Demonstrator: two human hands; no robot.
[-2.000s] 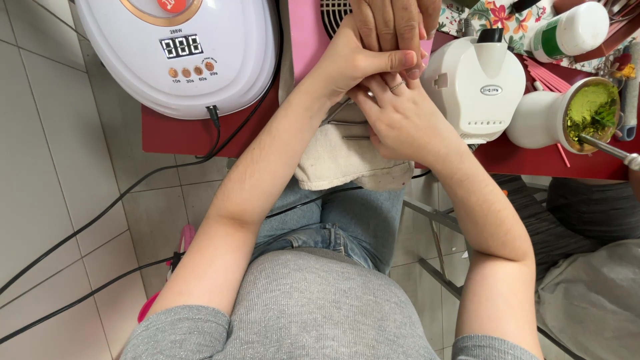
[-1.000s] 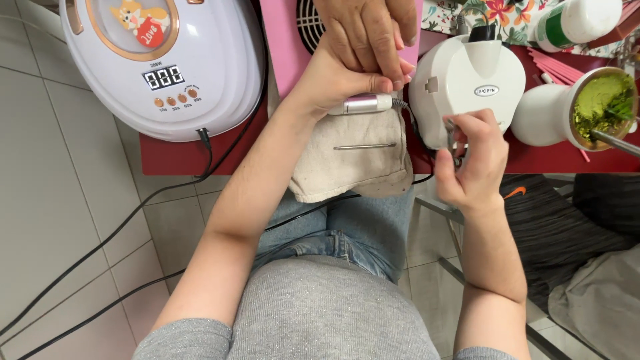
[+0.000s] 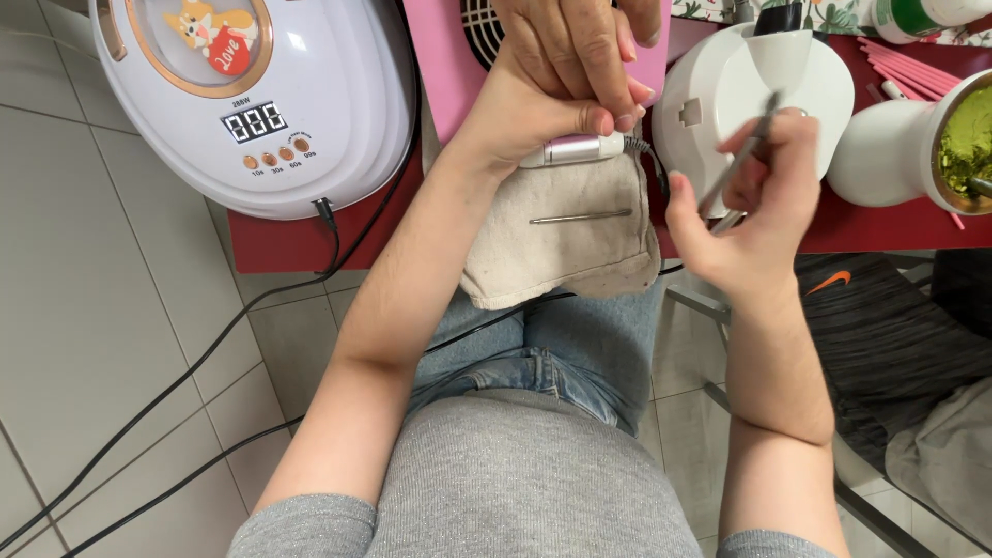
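Observation:
At the top centre my left hand holds another person's hand by its fingers, over a pink nail dust collector with a black round grille. My right hand, slightly blurred, holds a metal tool, which looks like cuticle nippers, in front of the white machine. Just below my left hand a white and pink nail drill handpiece lies on a beige cloth. A thin metal cuticle tool rests on that cloth.
A white nail lamp with a lit display stands at the left, its black cable running down. At the right are a white mate cup with green herb, pink sticks and a white and green bottle. The table is red.
My right hand has left the other person's fingers and moved right, and now holds the metal tool. The handpiece and the thin tool on the cloth have come into fuller sight.

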